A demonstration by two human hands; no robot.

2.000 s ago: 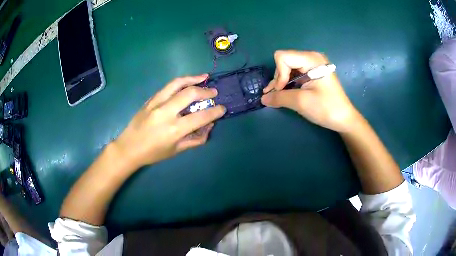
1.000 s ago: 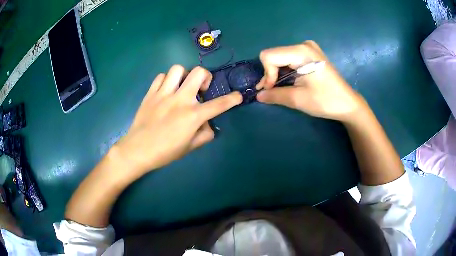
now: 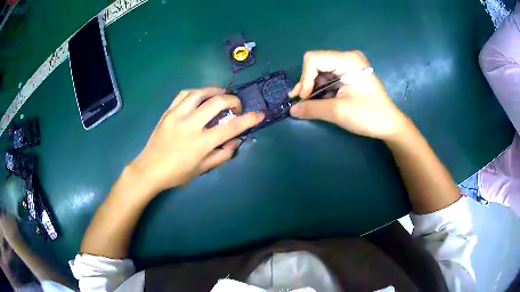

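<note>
A black oblong device housing (image 3: 255,96) lies on the green bench, with a round ring moulding near its right end. My left hand (image 3: 185,134) holds its left end, fingers on top, with a whitish patch showing between them. My right hand (image 3: 348,97) holds thin tweezers (image 3: 325,88) like a pen, tips at the housing's right end near the ring. What the tips touch is too small to tell. A small black cover piece (image 3: 241,55) with a yellow-gold round centre lies just beyond the housing, with a thin reddish wire near it.
A smartphone (image 3: 93,73) lies at upper left. Black device units (image 3: 28,177) are piled at far left, beside another person's blurred arm (image 3: 25,248). A marked whitish strip (image 3: 50,61) curves across upper left. Another person's pale pink sleeve (image 3: 503,74) is at the right edge.
My left fingers have drawn back left from the ring area, uncovering more of the housing. The tweezers stay at its right end. Another person's arm has come further in at lower left.
</note>
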